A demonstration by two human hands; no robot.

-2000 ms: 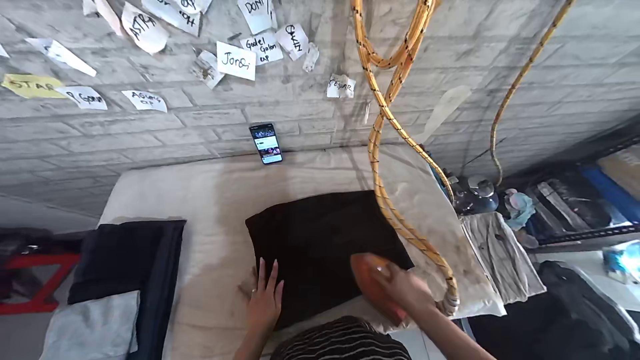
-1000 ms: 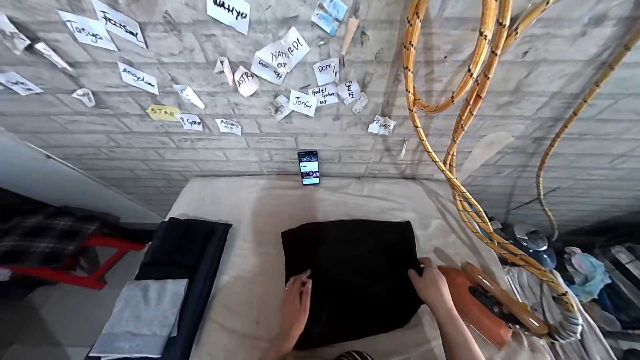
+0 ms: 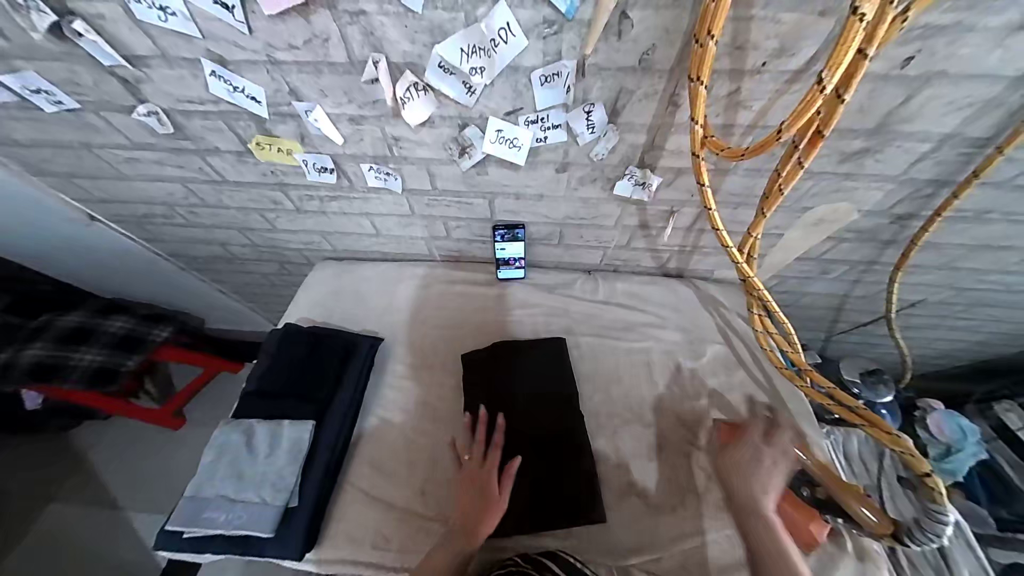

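Observation:
A black cloth garment [image 3: 536, 432], folded into a narrow upright rectangle, lies flat on the padded table. My left hand [image 3: 482, 472] rests on its left edge with fingers spread, palm down. At the right, my right hand [image 3: 754, 452] is blurred by motion over the front end of an orange clothes iron [image 3: 804, 520] with a wooden handle [image 3: 848, 492]; whether the fingers touch it is not clear. The iron's cord joins at its rear, wrapped in cloth. Dark folded garments [image 3: 320, 384] lie at the table's left, with a grey folded cloth [image 3: 248, 472] on top.
A phone [image 3: 510, 252] with a lit screen leans on the brick wall at the table's back. Yellow cords [image 3: 768, 200] hang at the right, above the iron. A red stool [image 3: 172, 400] with checked cloth stands left. Clothes and other items [image 3: 952, 440] are piled beyond the table's right edge.
The black garment, wider before, is now folded narrower. My right hand has left its right side and moved right to the iron. Two seconds ago that hand held the iron on the garment.

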